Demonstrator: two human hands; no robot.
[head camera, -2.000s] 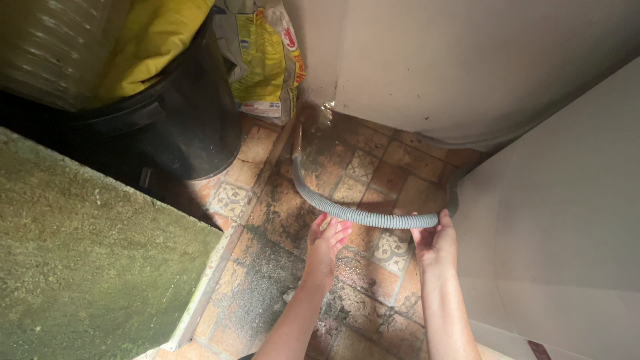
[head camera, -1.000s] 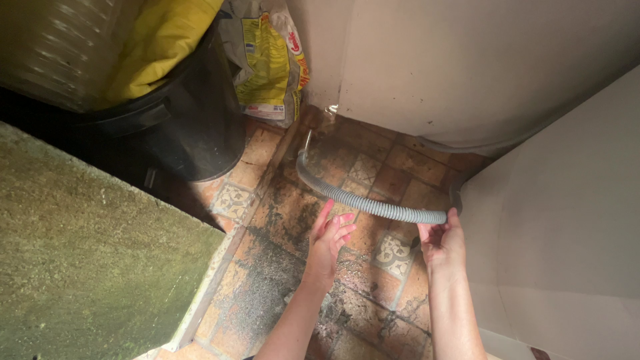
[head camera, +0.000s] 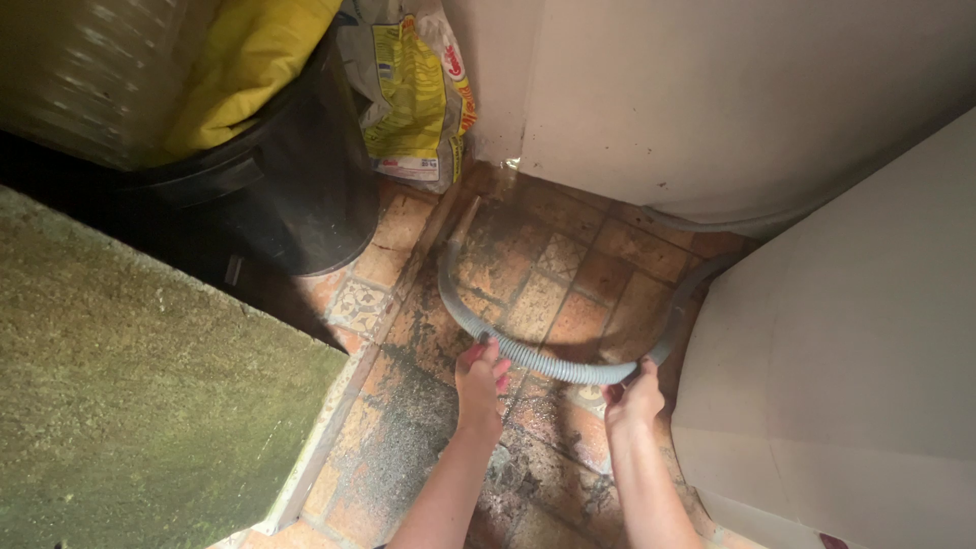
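Note:
A grey corrugated hose (head camera: 564, 367) curves in a U above the tiled floor (head camera: 537, 305). One end of it points up toward the back wall; the other part runs behind the white panel at the right. My right hand (head camera: 635, 395) grips the hose at the right of the bend. My left hand (head camera: 482, 381) is at the left part of the curve, its fingertips at the hose's underside; whether they close round it is not clear. Wet grey dirt (head camera: 412, 427) covers the tiles beneath and left of my hands.
A black plastic bin (head camera: 305, 175) holding yellow material (head camera: 244, 69) stands at the upper left, beside a yellow and white printed sack (head camera: 415, 91). A mossy slab (head camera: 152, 381) fills the lower left. A large white panel (head camera: 839, 328) bounds the right; another thin hose (head camera: 709, 226) lies along the back wall.
The hose's middle now hangs lower, and more of its right part shows beside the panel. My right hand has moved left and nearer to me, still holding it. My left hand now meets the hose.

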